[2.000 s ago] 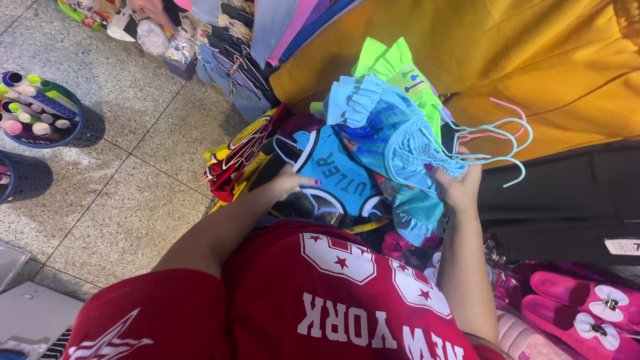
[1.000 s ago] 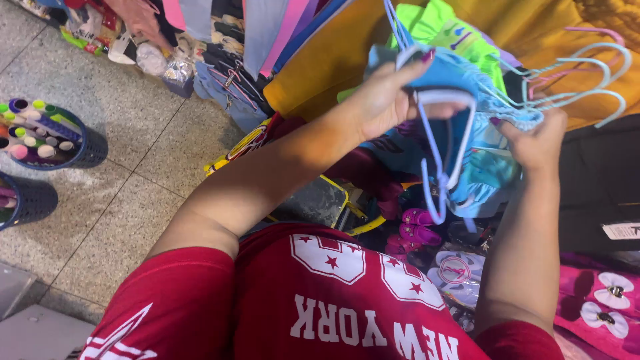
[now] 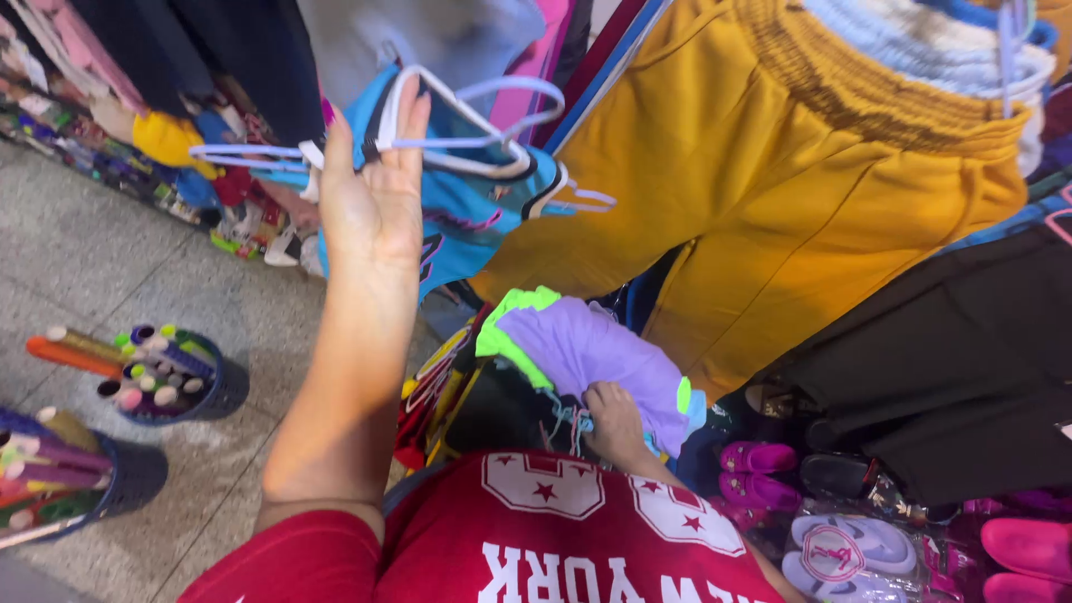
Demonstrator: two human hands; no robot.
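Observation:
Raised at the upper left, my left hand [image 3: 377, 184] has its fingers through the neck of a blue sleeveless top [image 3: 461, 218] with white and black trim, which hangs on a pale lilac hanger [image 3: 502, 138]. Low in the middle, my right hand [image 3: 615, 419] holds a bunch of small garments by their hangers. A purple piece with neon green ruffles [image 3: 595, 352] lies uppermost, with light blue cloth at its right end. The hanger hooks [image 3: 569, 419] show beside my right fingers, which are partly hidden.
Mustard trousers [image 3: 754, 193] hang at the upper right, with black trousers [image 3: 946, 368] below them. Magenta clogs [image 3: 758, 477] and wrapped lilac sandals [image 3: 854, 544] are at the lower right. Blue baskets [image 3: 222, 389] of rolled items stand on the floor at left.
My left hand has lifted the blue top up and left, apart from the other garments. My right hand has lowered the bunch, whose purple piece now faces up. The view has shifted.

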